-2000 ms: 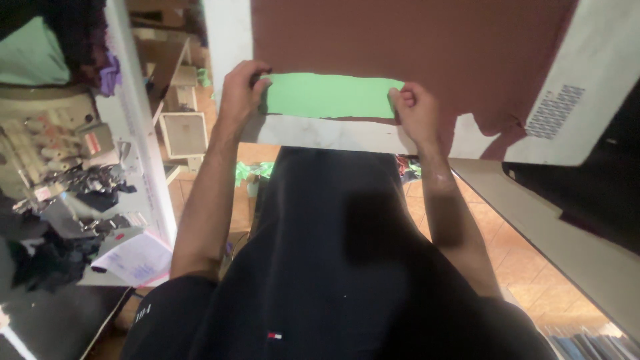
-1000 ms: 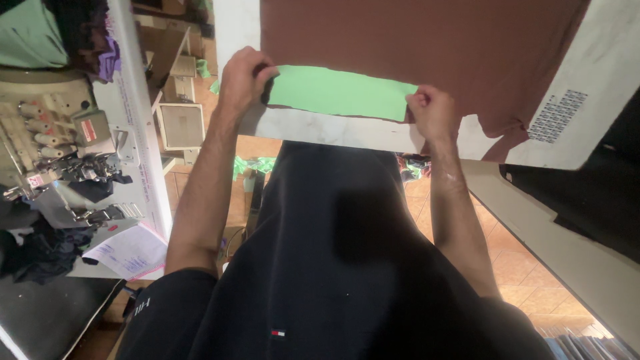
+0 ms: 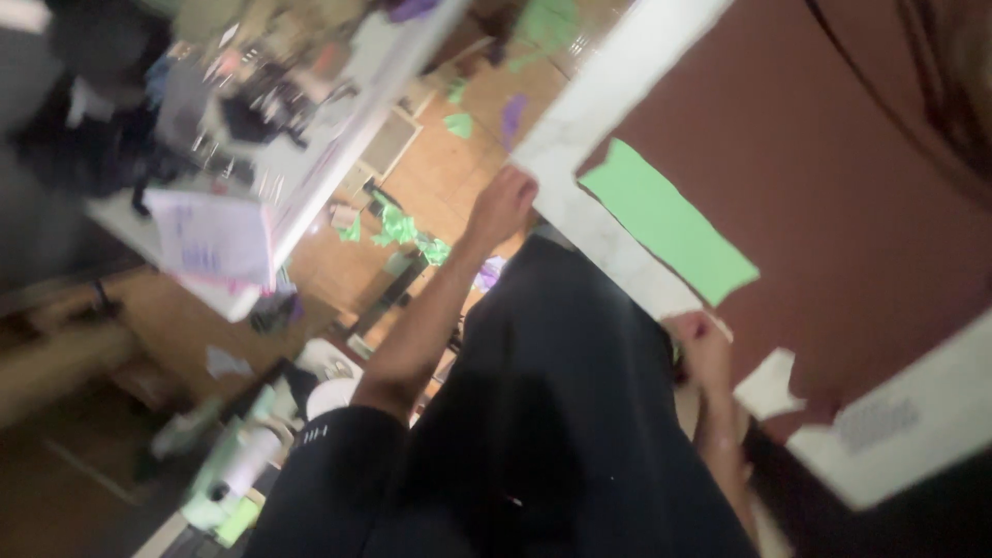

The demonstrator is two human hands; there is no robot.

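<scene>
A bright green strip of fabric (image 3: pixel 670 221) lies flat on a large brown fabric piece (image 3: pixel 798 170), near its edge. Beneath the brown piece is a white tabletop (image 3: pixel 620 70), whose border shows around it. My left hand (image 3: pixel 505 203) is at the table's corner edge, fingers curled, away from the strip. My right hand (image 3: pixel 697 333) is curled at the near table edge, just below the strip's lower end. Blur hides whether either hand grips anything.
On the left stands another white table (image 3: pixel 333 155) with a blurred machine and a sheet of paper with writing (image 3: pixel 213 236). Green scraps (image 3: pixel 395 225) and a purple scrap (image 3: pixel 511 120) lie on the tiled floor (image 3: pixel 422 170). A dark cord-like line crosses the brown fabric.
Both hands have let go of the green strip's ends and moved to the table edge. The strip now lies farther in on the brown fabric. The view has turned strongly.
</scene>
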